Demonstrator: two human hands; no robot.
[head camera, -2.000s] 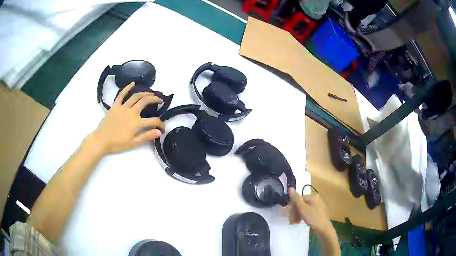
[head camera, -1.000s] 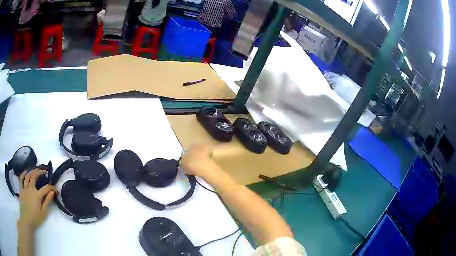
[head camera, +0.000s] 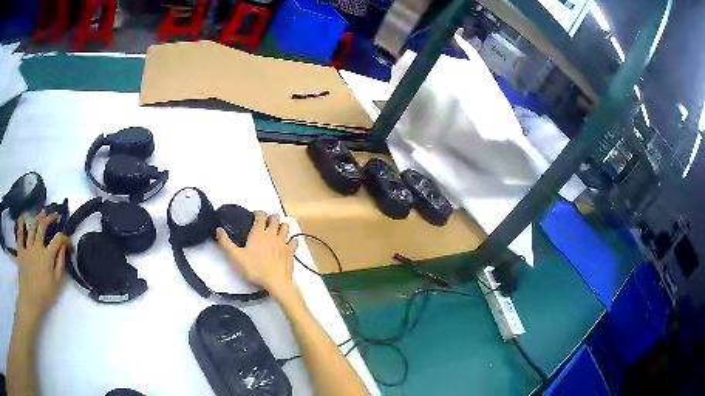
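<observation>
Four black over-ear headphones lie on the white sheet (head camera: 166, 325). My left hand (head camera: 39, 251) rests with fingers spread on the lower cup of the far-left pair (head camera: 27, 188). My right hand (head camera: 264, 251) grips the right cup of the rightmost pair (head camera: 189, 213), thumb and fingers around it. That pair's other cup shows a pale, shiny face, and its band curves towards me. Two more pairs, the rear one (head camera: 130, 143) and the middle one (head camera: 100, 259), lie between. A black oval unit (head camera: 232, 340) with a thin cable lies nearest me.
Three dark oval units (head camera: 389, 188) lie on brown cardboard (head camera: 348, 232) at the right. A green frame post (head camera: 533, 182) slants across the right side. A white power strip (head camera: 502, 309) and black cables lie on the green bench. A small dark stick (head camera: 311, 95) lies on the far cardboard.
My right hand has moved left from the band's right end onto the right cup. The left cup now shows a pale face. My left hand stays at the far-left pair. The view has shifted.
</observation>
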